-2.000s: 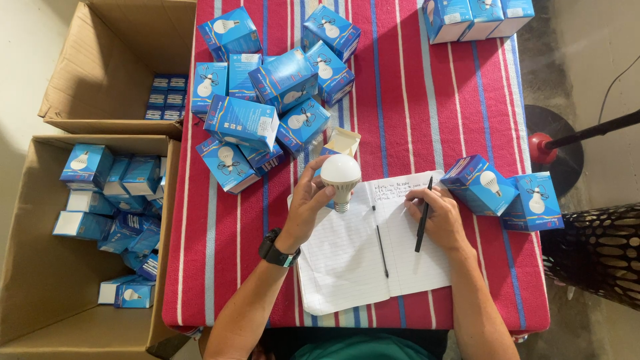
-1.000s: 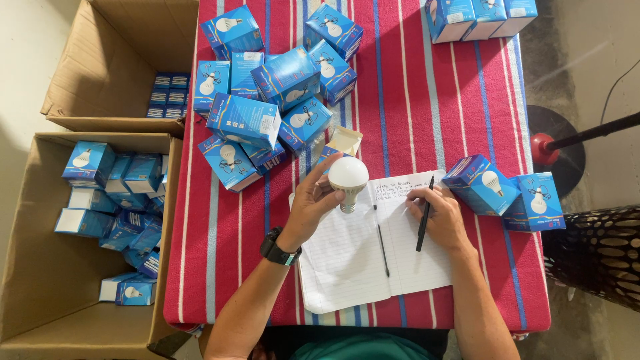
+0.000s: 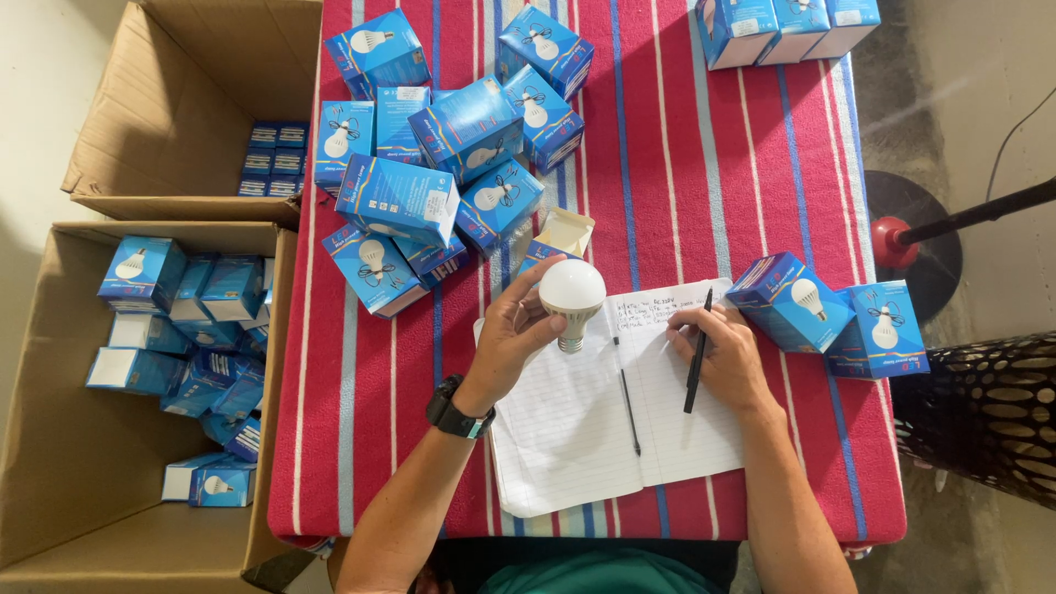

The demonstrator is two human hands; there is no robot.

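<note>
My left hand, with a black watch at the wrist, holds an LED light bulb by its body, dome up and screw base down, over the top of an open lined notebook. My right hand rests on the notebook's right page and holds a black pen. Handwriting stands at the top of that page. A second, thin pen lies near the notebook's fold. Just behind the bulb is an opened blue bulb box, partly hidden by my left hand.
Several blue bulb boxes are piled on the striped cloth. Two boxes stand right of the notebook, more at the far right. Two cardboard cartons with boxes stand at left. A black stand with a red collar is at right.
The bulb has turned in my left hand and now stands more upright. My right hand has not plainly moved.
</note>
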